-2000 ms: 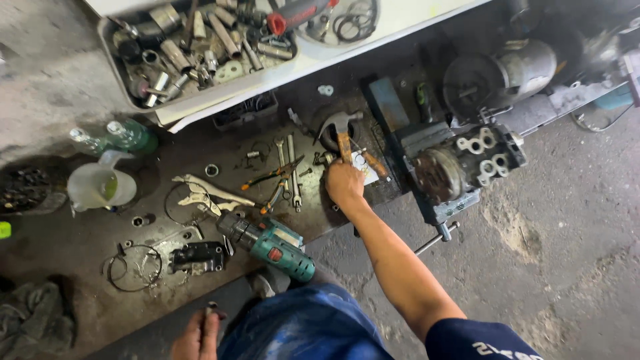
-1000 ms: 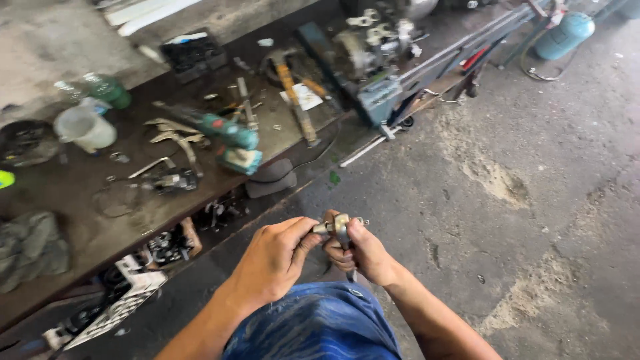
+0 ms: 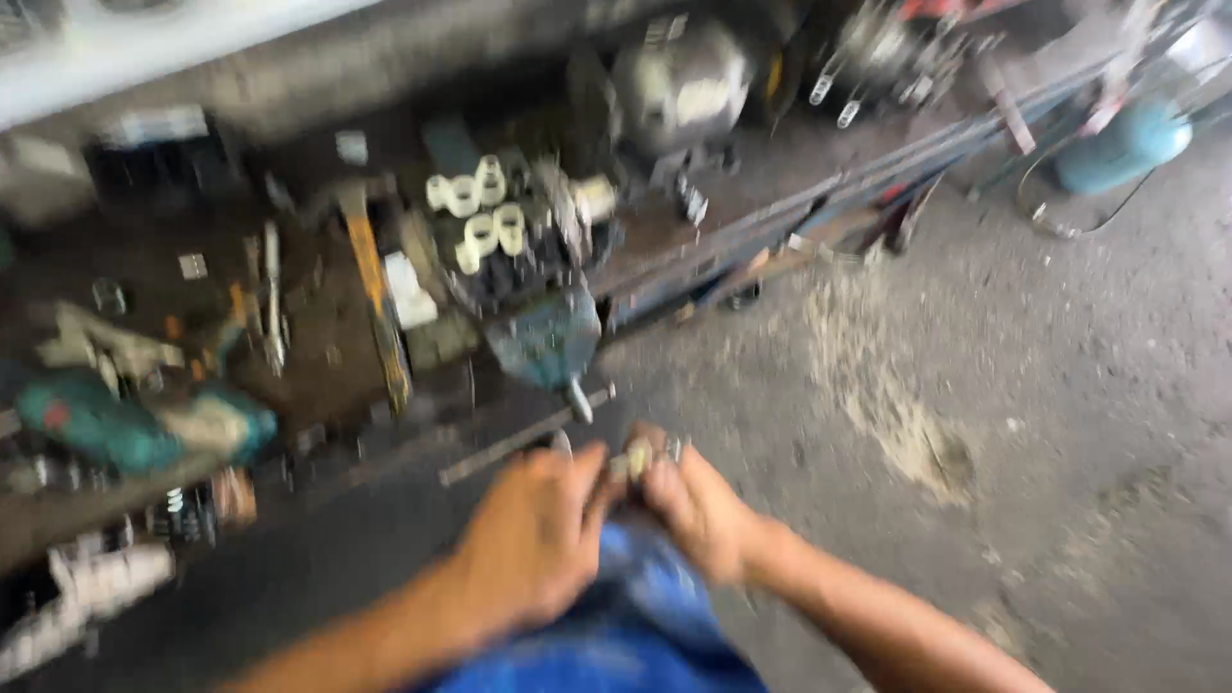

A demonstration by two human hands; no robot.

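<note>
Blur covers much of the view. My left hand and my right hand meet in front of my body, above blue work trousers. Between the fingers of both is a small metal part, too blurred to name; my right hand grips it, and my left fingers are at its left side. A rounded shiny end shows above my left hand. Beyond the hands, a blue bench vise with its bar handle sits at the bench edge.
On the workbench lie a hammer with a yellow-brown handle, a green power drill, wrenches and a machine part with pale round ports. A motor stands behind. A blue-green tank is on the floor at right.
Two seconds ago my right hand was at the bench by the hammer; it has since come back to my left hand, and both are at the metal part. The view has shifted right.
</note>
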